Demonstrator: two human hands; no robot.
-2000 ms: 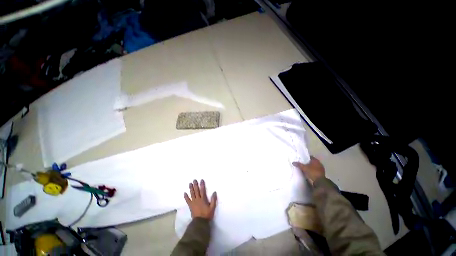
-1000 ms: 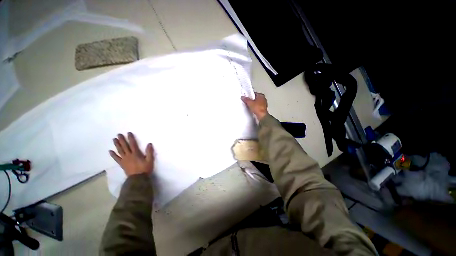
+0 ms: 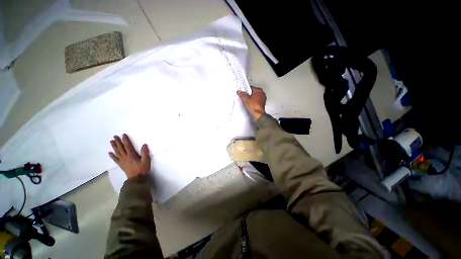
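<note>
The long white paper marker lies across the table in front of me, with thin pattern lines on it and a dark fabric edge beneath at its lower left. My left hand lies flat on the paper, palm down, fingers spread, near its lower edge. My right hand grips the right edge of the paper between thumb and fingers. A tan block weight sits at the paper's lower right corner, partly hidden by my right sleeve.
A speckled stone weight lies beyond the paper. Red-handled shears and the cutting machine are at the left. Black fabric, a dark scrap and a black looped object are at the right.
The view has tilted down and shifted right, then steadied. Both hands keep about the same places on the paper. More pattern lines show now.
</note>
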